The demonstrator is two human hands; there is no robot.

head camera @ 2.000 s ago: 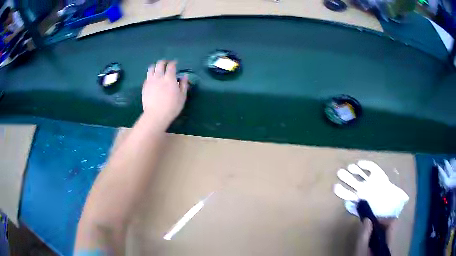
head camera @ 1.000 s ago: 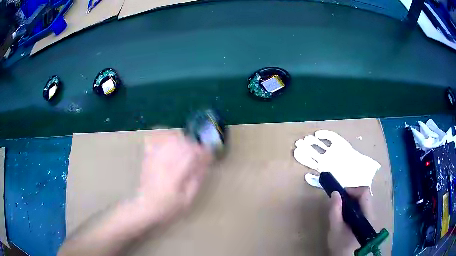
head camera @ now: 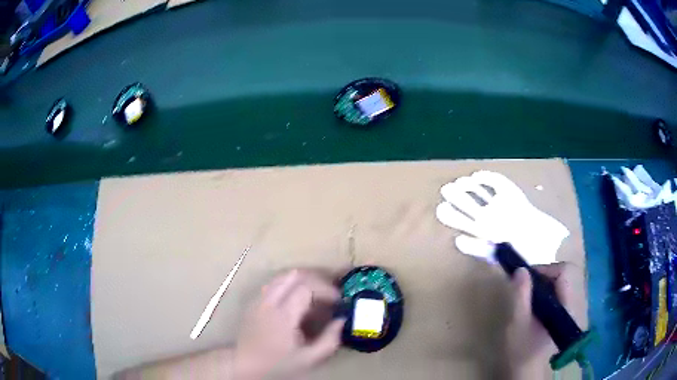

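A round black housing lies open side up on the cardboard mat, with a green circuit board at its far side and a silver-white battery with a yellow edge. My left hand, slightly blurred, has its fingers at the housing's left rim. My right hand holds a black electric screwdriver with a green rear end; its front end lies over the glove's edge. Pale, pointed tweezers lie left of my left hand.
A white glove lies on the mat at right. The green conveyor beyond carries several housings, one at centre. A black box with a red light stands at far right, white scraps on top.
My left hand has taken a housing from the conveyor and brought it down onto the mat. The view has shifted. My right hand still holds the screwdriver by the glove.
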